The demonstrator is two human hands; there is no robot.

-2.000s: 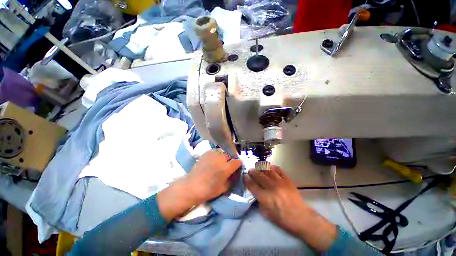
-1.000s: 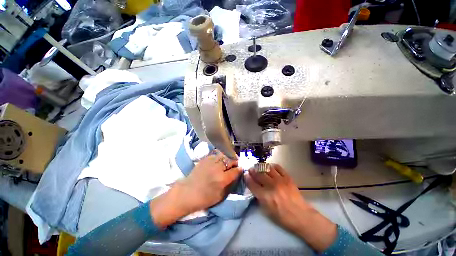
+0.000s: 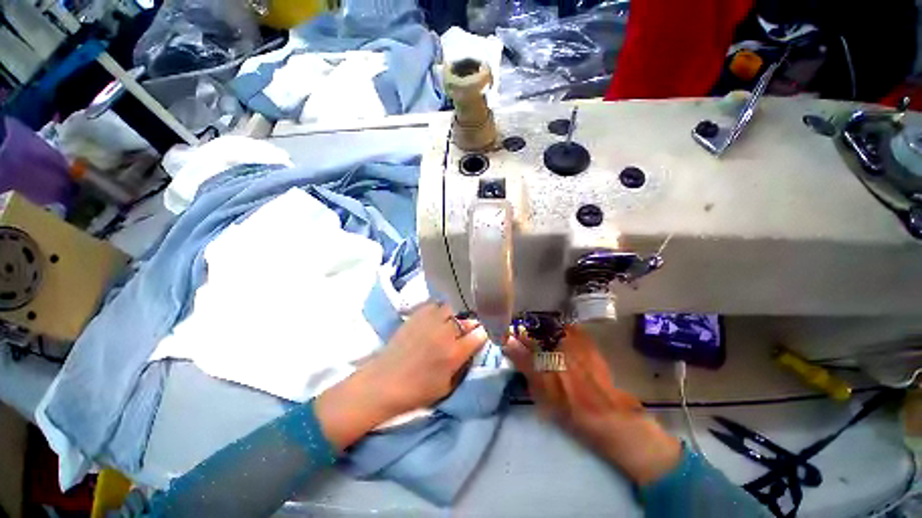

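Observation:
A light blue and white garment (image 3: 293,293) lies heaped left of the sewing machine (image 3: 748,202). My left hand (image 3: 425,354) is at the needle area, its fingers pinching the blue and white cloth just left of the presser foot. My right hand (image 3: 581,390) lies at the needle area on the right side, slightly blurred; its fingertips are partly hidden behind the machine's small metal parts, at the cloth's edge. Whether they grip the cloth cannot be seen. A blue part of the garment (image 3: 445,455) hangs toward the table's front edge below my left hand. The needle is hidden.
A lit smartphone (image 3: 680,337) with a white cable lies under the machine arm. A yellow-handled tool (image 3: 814,374) and black scissors (image 3: 768,455) lie at the right. More blue and white cloth (image 3: 344,81) lies behind. A beige machine part (image 3: 51,268) stands far left. Clear plastic bags (image 3: 556,56) lie behind.
The view has shifted, so the machine appears further right and lower. Both hands remain by the needle; my right hand has shifted slightly and is blurred. The blue cloth below my left hand has changed its folds.

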